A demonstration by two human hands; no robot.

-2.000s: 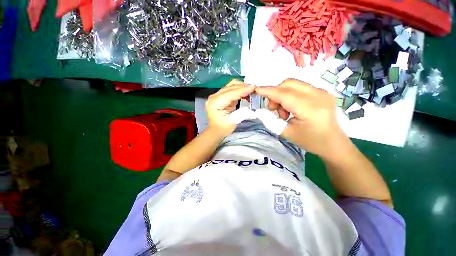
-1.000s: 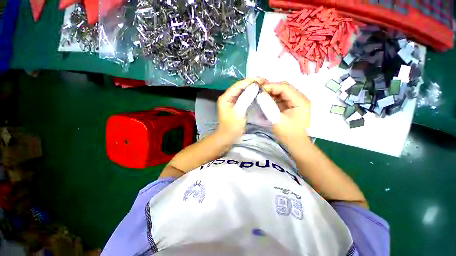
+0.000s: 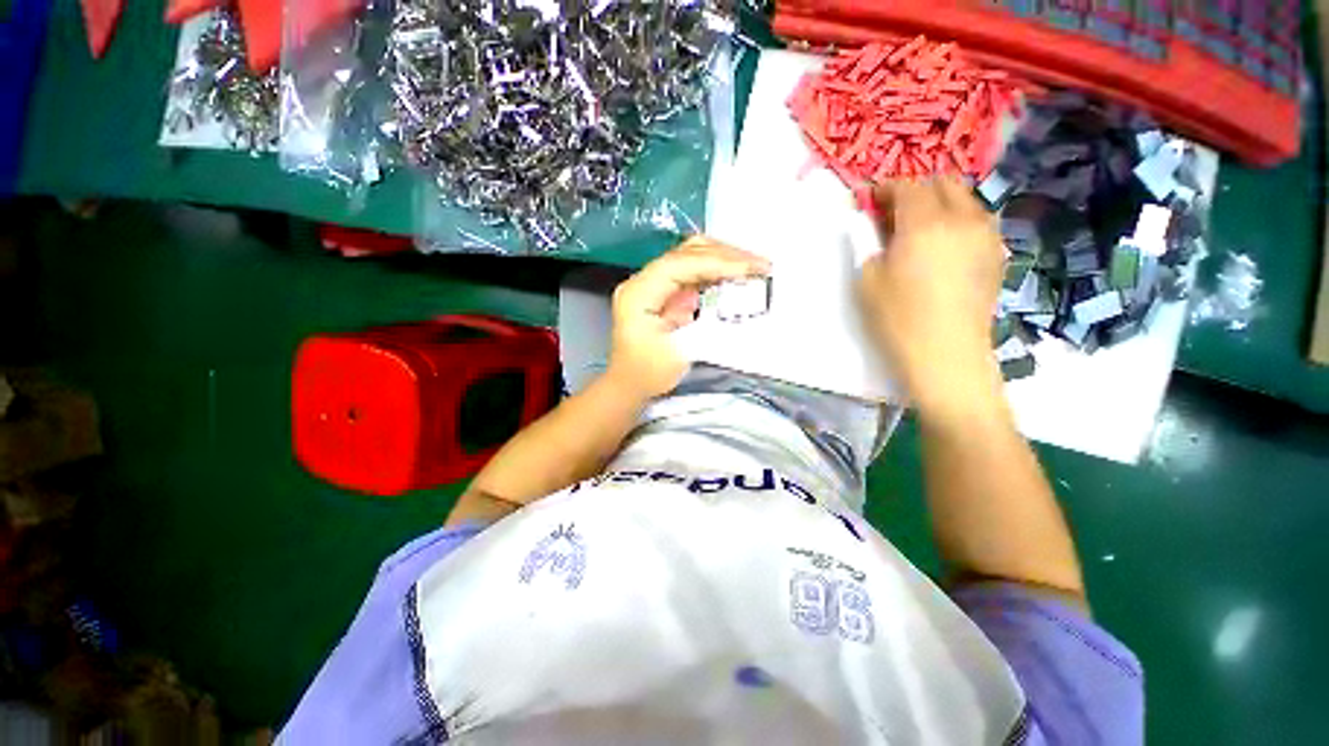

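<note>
My left hand (image 3: pixel 663 313) holds a small rectangular plate (image 3: pixel 741 297) with a pale face and dark edge between thumb and fingers, above the near edge of the white work sheet (image 3: pixel 794 219). My right hand (image 3: pixel 933 277) is blurred and reaches to the near edge of the pile of red strips (image 3: pixel 907 110); its fingertips are unclear, and I cannot tell whether it grips a strip. The loose pile of dark and pale rectangular plates (image 3: pixel 1086 241) lies right of the red pile, partly behind my right hand.
Shiny metal clips (image 3: pixel 525 102) lie heaped on clear plastic (image 3: pixel 437 219) at left. A red sheet stack (image 3: pixel 1224 110) bearing grey rows is at the back right. Flat red pieces (image 3: pixel 263 29) are at the far left. A red stool (image 3: pixel 423 405) stands on the green floor.
My hands were together over the near sheet edge. My right hand has moved away, up and right to the red strips. My left hand stays near, with the plate now visible.
</note>
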